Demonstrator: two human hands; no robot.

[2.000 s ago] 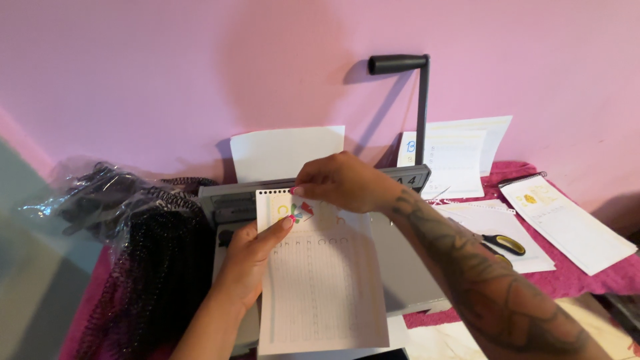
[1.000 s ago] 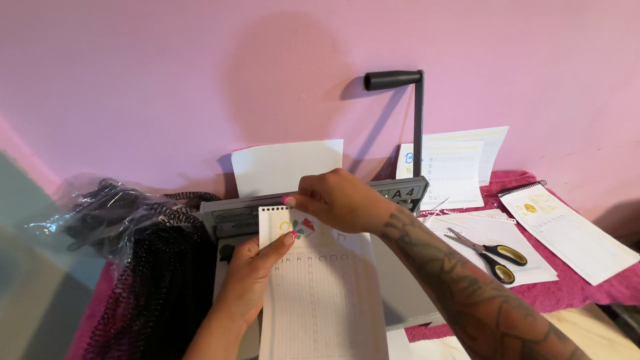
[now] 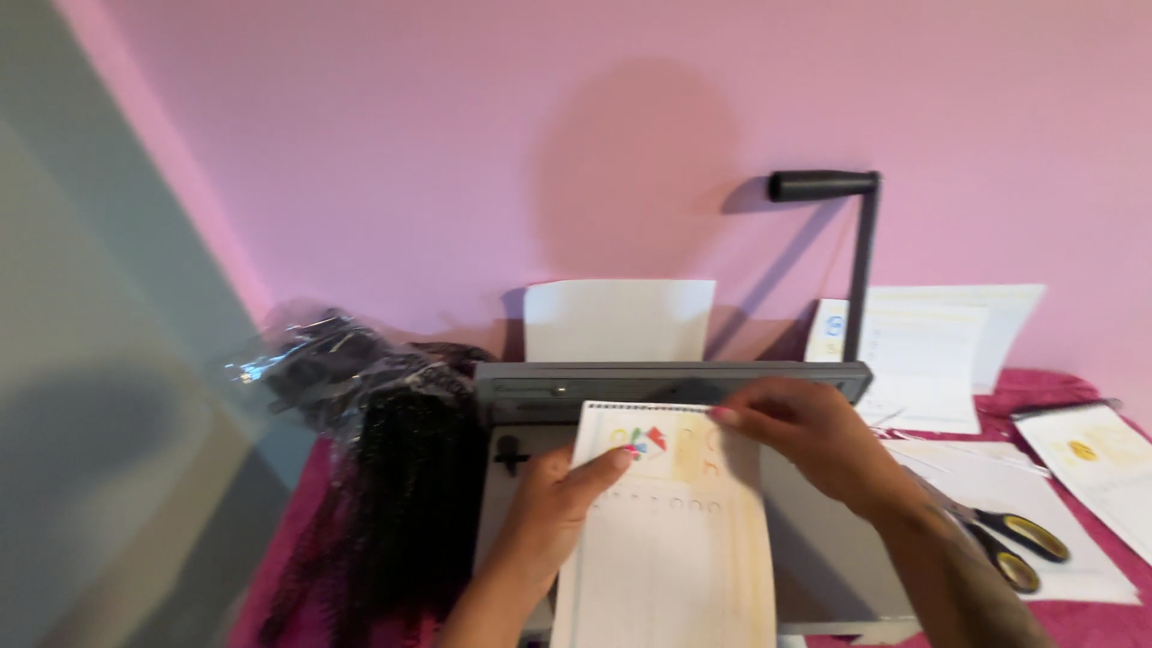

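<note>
A stack of printed worksheet pages (image 3: pixel 666 549) with a row of punched holes along its top edge is upright before the grey binding machine (image 3: pixel 846 540). My left hand (image 3: pixel 562 495) grips its left side, thumb on the coloured picture. At the top right corner, my right hand (image 3: pixel 801 441) pinches the punched edge between thumb and fingers. Whether a binding wire runs through the holes is not clear. The machine's black lever handle (image 3: pixel 823 185) stands raised behind my right hand.
Black binding coils (image 3: pixel 405 504) and a clear plastic bag (image 3: pixel 333 360) lie at the left. To the right are scissors (image 3: pixel 999 531) on loose sheets (image 3: pixel 1071 540), and a bound pad (image 3: pixel 1098 468). Other sheets (image 3: pixel 927 360) and a white sheet (image 3: pixel 621 319) lean on the pink wall.
My right hand has moved from near the middle of the pages' top edge to its right corner. My left hand keeps its hold. The view has turned somewhat to the left.
</note>
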